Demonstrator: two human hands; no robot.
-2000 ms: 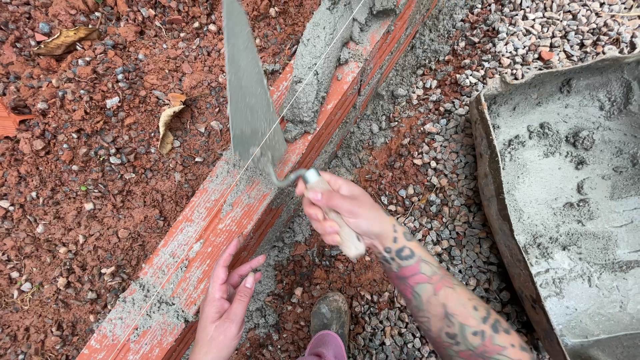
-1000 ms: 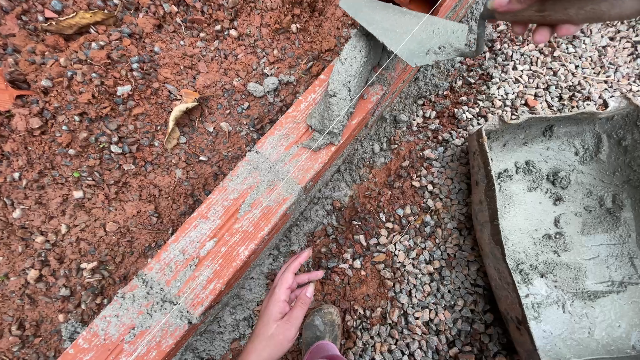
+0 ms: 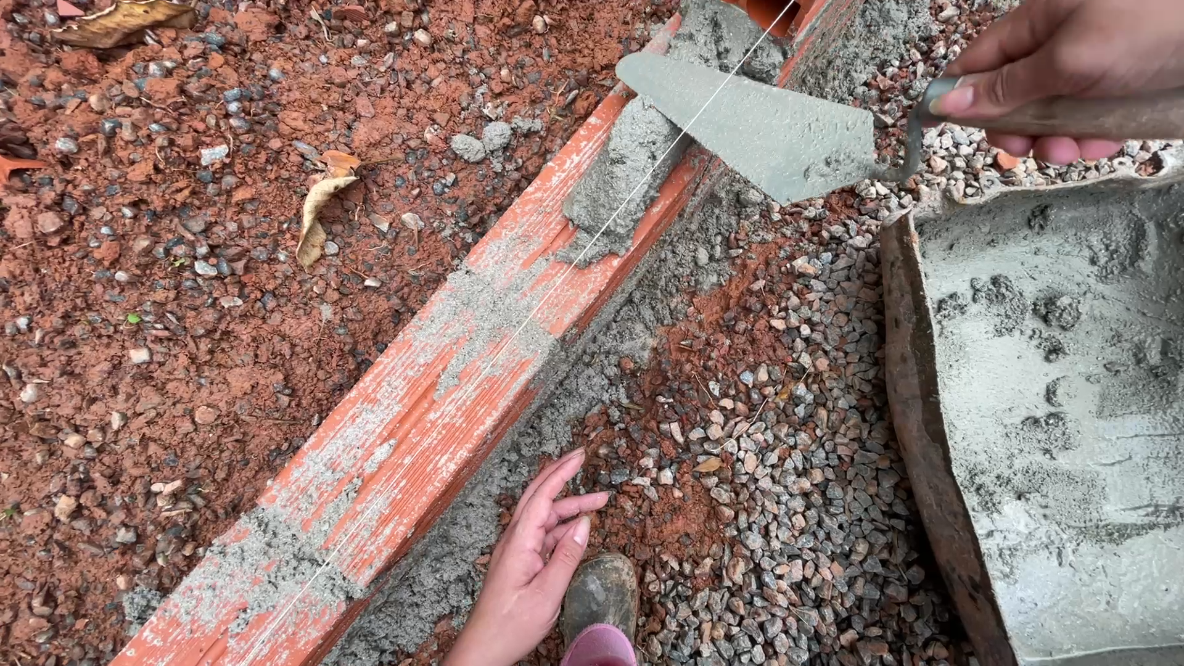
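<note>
At the upper right, my right hand [image 3: 1045, 79] is closed around the wooden handle of a mason's trowel [image 3: 758, 125]. The blade lies over the upper part of a row of red hollow clay bricks [image 3: 407, 444], beside a thick strip of grey mortar [image 3: 624, 176]. A taut white string [image 3: 518, 333] runs lengthwise above the bricks. Thin mortar smears cover the lower bricks. My left hand [image 3: 536, 555], empty with fingers apart and slightly curled, hovers right of the row near the bottom.
A worn mortar trough [image 3: 934, 444] with wet mortar inside stands at the right on gravel [image 3: 795, 499]. Red soil with pebbles and dry leaves [image 3: 319, 213] lies left of the bricks. A boot [image 3: 601, 592] shows at the bottom beside my left hand.
My right hand has carried the trowel from mid-row to the upper right, its blade now pointing left across the row. My left hand has moved off the row's edge to its right side.
</note>
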